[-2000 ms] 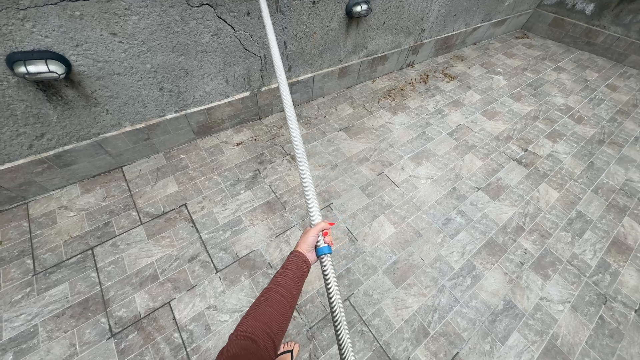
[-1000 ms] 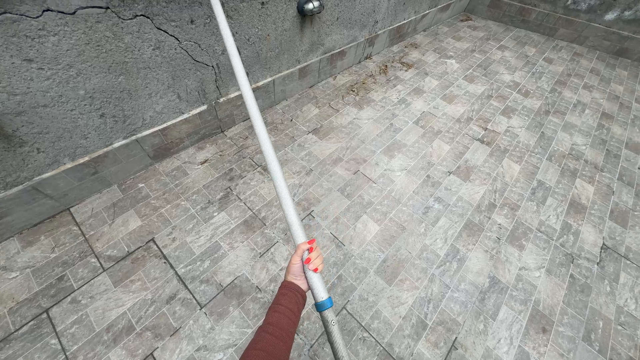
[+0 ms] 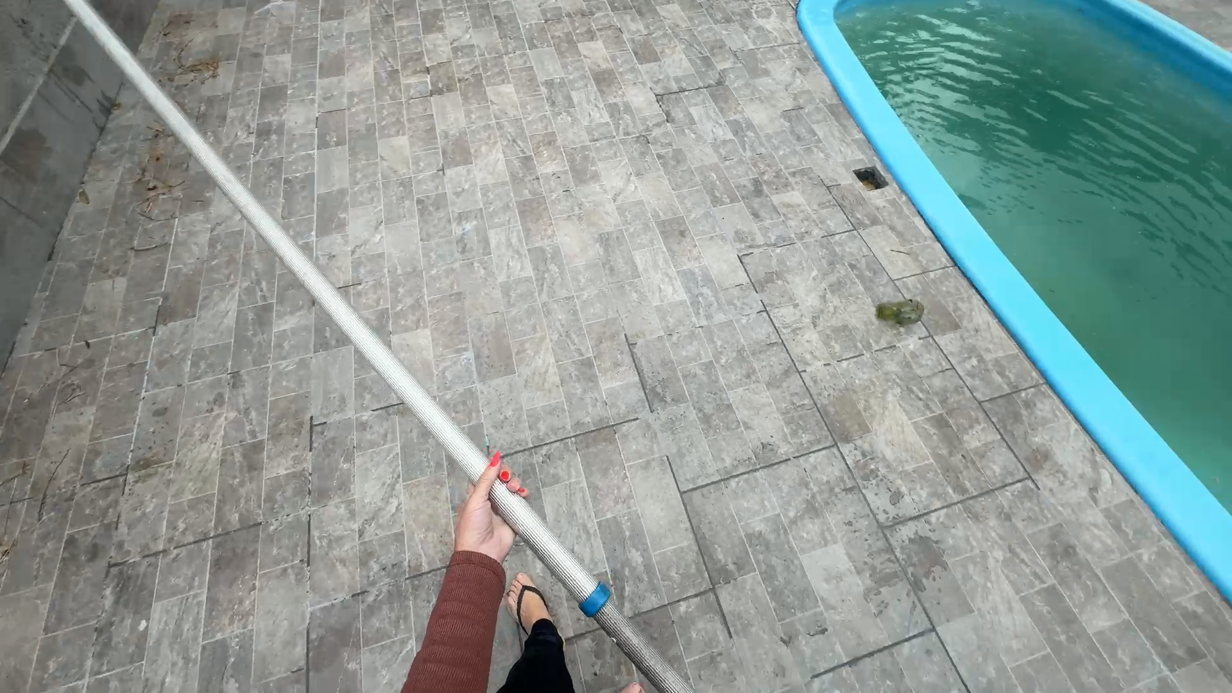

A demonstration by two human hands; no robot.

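My left hand (image 3: 487,515), with red nails and a brown sleeve, grips a long ribbed metal telescopic pole (image 3: 337,313). The pole slants from the upper left corner to the bottom edge, and its far end is out of view. A blue collar (image 3: 596,600) sits on the pole just below the hand, where a thinner, darker section begins. My right hand is not in view, and the near end of the pole is cut off by the frame.
A pool with a light blue rim (image 3: 962,231) and green water lies at right. Beside it are a small square hole (image 3: 870,178) in the tiled floor and a green clump (image 3: 900,312). A grey wall (image 3: 58,115) stands at left. My foot in a black flip-flop (image 3: 527,602) is below.
The view has swung far to the right, from the cracked wall to the pool. My left hand still holds the pole, which now slants more across the view.
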